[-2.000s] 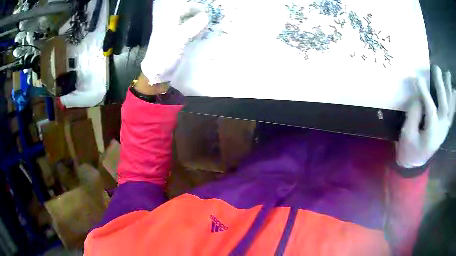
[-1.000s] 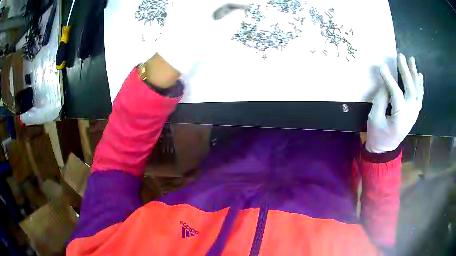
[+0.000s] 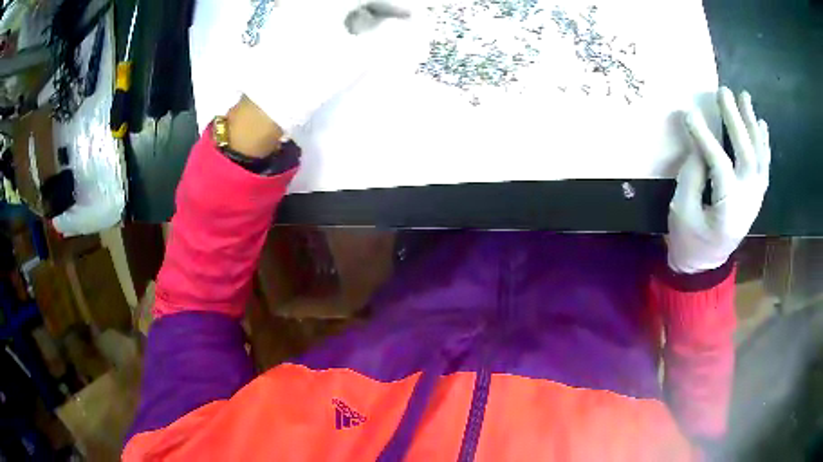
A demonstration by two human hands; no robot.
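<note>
A large white paper sheet point(image 3: 541, 144) lies on the dark bench with many tiny screws point(image 3: 478, 54) scattered in piles on it. My left hand point(image 3: 316, 59), in a white glove, is over the paper at the upper left and blends into it. A dark shadow shows by its fingers; whether it holds screws cannot be told. A smaller patch of screws shows to its left, partly hidden by the hand. My right hand point(image 3: 719, 185), gloved in white, rests at the paper's right edge with fingers spread and nothing visible in it.
A yellow-and-black screwdriver point(image 3: 121, 99) lies on the bench at the left. A shiny clear plastic bag point(image 3: 95, 162) is at the left edge. A tiny pale part point(image 3: 629, 190) sits on the bench's black front edge. Cardboard boxes point(image 3: 99, 388) are below the bench at the lower left.
The view has shifted to the right. My left hand has moved from the left screw patch rightward across the paper, then slightly back left. My right hand stays by the right edge.
</note>
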